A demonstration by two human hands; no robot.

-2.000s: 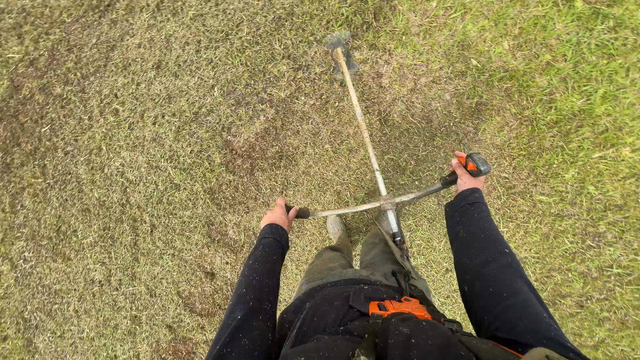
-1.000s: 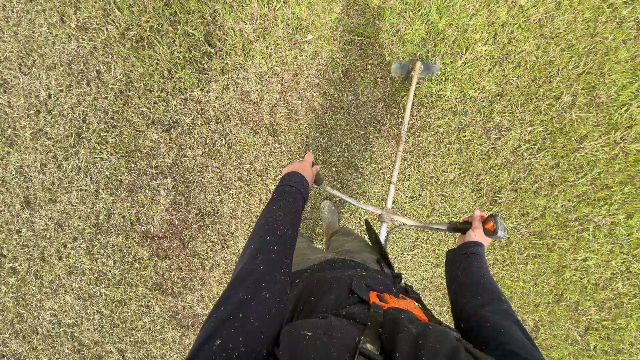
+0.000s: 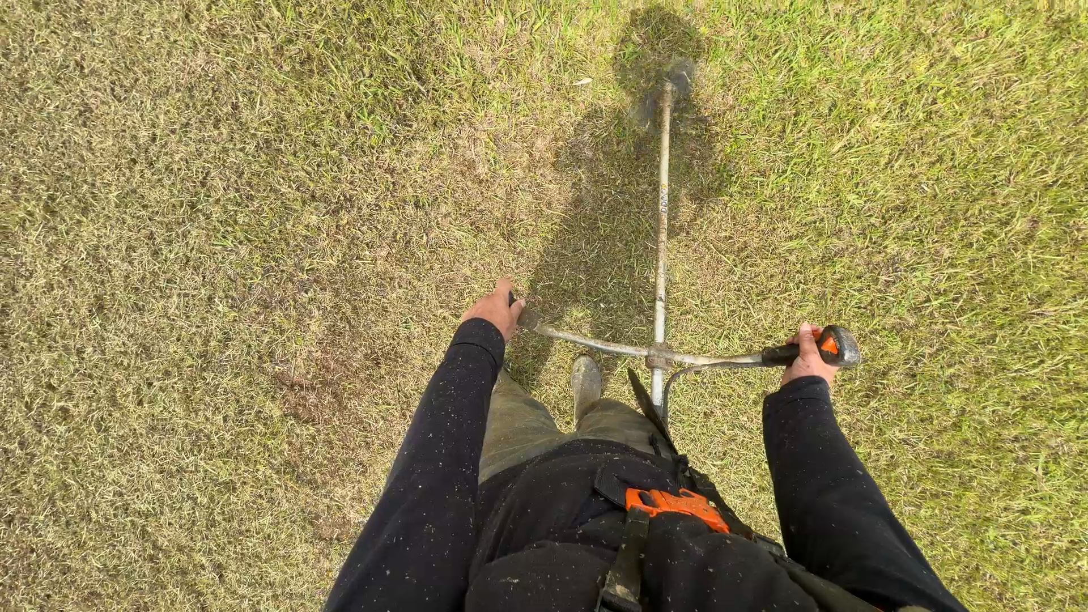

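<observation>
My left hand (image 3: 495, 309) grips the dark left grip of a brush cutter's handlebar (image 3: 595, 342). On the other end of the bar, my right hand (image 3: 808, 355) is closed around the black control grip (image 3: 782, 354), beside its orange part. A clamp (image 3: 658, 355) joins the bar to the long, dirty shaft (image 3: 662, 212), which runs forward from my right side. At its far end the cutting head and guard (image 3: 677, 81) are blurred, low over the grass. A harness with an orange buckle (image 3: 677, 506) crosses my dark top.
Short grass (image 3: 926, 212) surrounds me, greener on the right and drier on the left, with a brown patch (image 3: 319, 395) at left. My shadow (image 3: 595, 229) falls ahead. One boot (image 3: 586, 382) shows below the handlebar. A small pale scrap (image 3: 582, 82) lies near the cutting head.
From two seconds ago to one second ago, the cutting head swung to the right; since then it has come slightly back left. Both hands have kept their hold. The view has shifted over the grass.
</observation>
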